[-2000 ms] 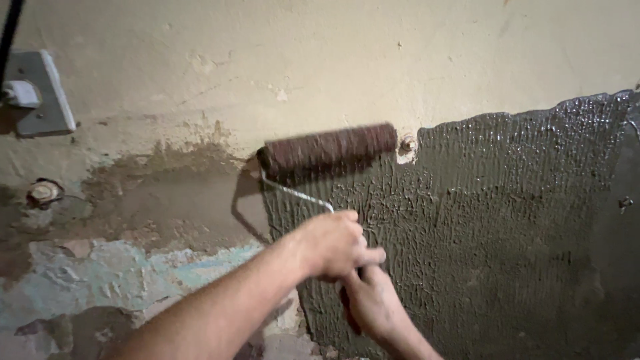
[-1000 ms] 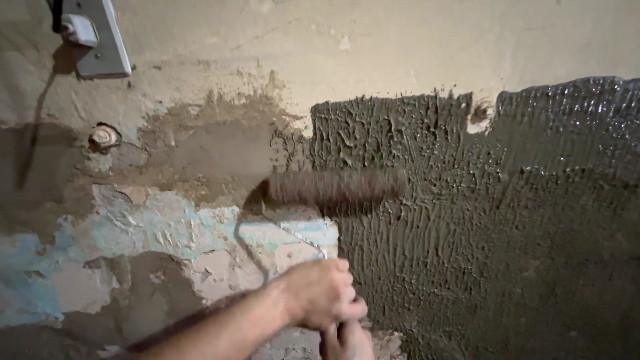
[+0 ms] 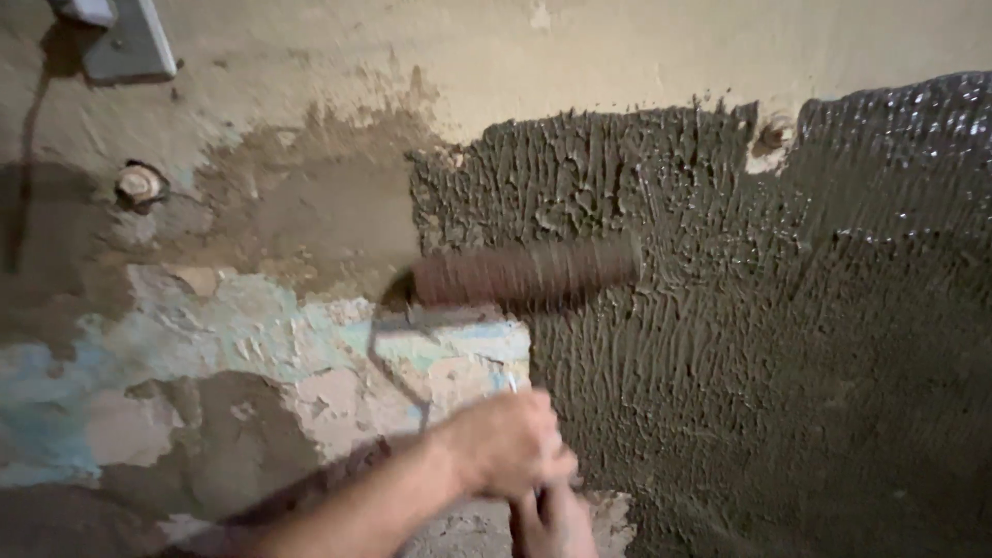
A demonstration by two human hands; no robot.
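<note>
My left hand [image 3: 508, 446] is closed round the upper part of the handle of a paint roller. Just below it my right hand [image 3: 552, 519], partly cut off by the bottom edge, grips the same handle. The roller sleeve [image 3: 527, 273], reddish brown and blurred, lies level against the wall above both hands. Its right part is over the wet, dark grey ridged coating [image 3: 659, 372]; its left end reaches the coating's left edge. The handle itself is mostly hidden by my hands.
A pale socket plate [image 3: 136, 46] with a plug [image 3: 89, 9] is at the upper left. One round pipe fitting [image 3: 141, 184] sticks out of the bare wall at left; another [image 3: 775, 133] sits at the coating's upper edge. Patchy, peeling blue-green paint [image 3: 256, 325] covers the lower left.
The roller has moved down the wall from beside the right fitting. Dark coating now covers a patch left of that fitting which was bare cream wall two seconds ago. The view has shifted left.
</note>
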